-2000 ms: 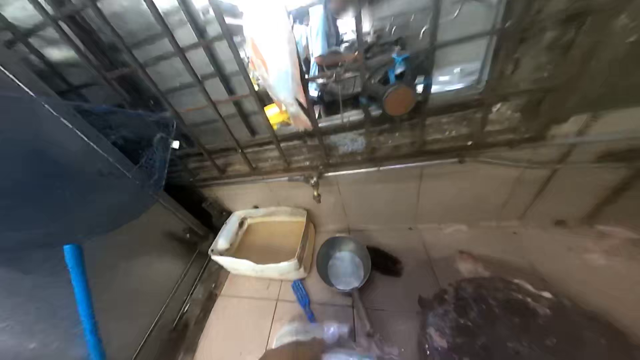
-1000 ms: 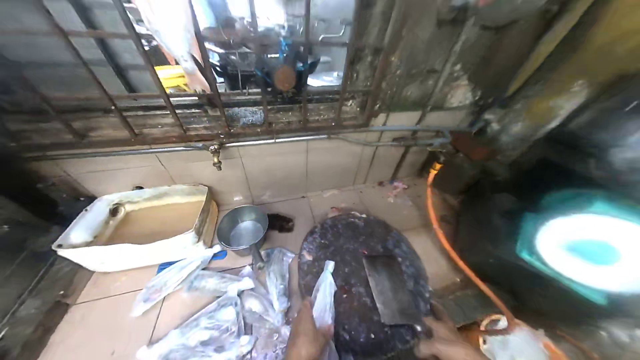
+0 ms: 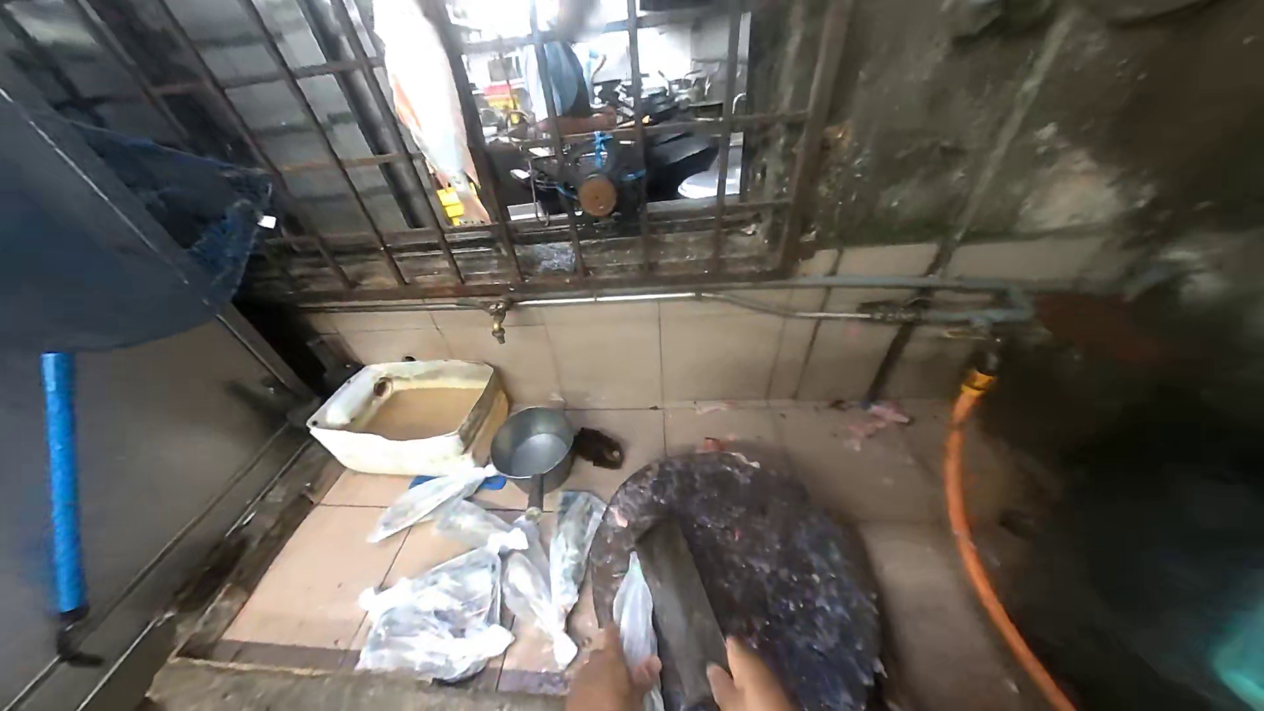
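A round dark chopping block [image 3: 790, 563] stands on the tiled floor. Across its left part lies the broad blade of a cleaver [image 3: 679, 592], with my right hand [image 3: 750, 681] at its near end, closed around the handle. Just left of the blade, my left hand [image 3: 612, 676] grips a narrow clear plastic bag [image 3: 635, 607] with pale contents. Several more knotted plastic bags [image 3: 434, 612] lie on the tiles to the left of the block. Both hands are partly cut off by the lower edge of the view.
Behind the bags are a metal saucepan [image 3: 533, 449] and a white basin [image 3: 341, 444] of cloudy water. A brass tap [image 3: 499, 321] juts from the tiled wall below a barred window. An orange hose [image 3: 963, 513] hangs at the right. A blue-handled pole [image 3: 64, 484] stands left.
One second ago the cleaver lay farther right on the block; it is now beside the bag in my left hand. The view has swung left since then.
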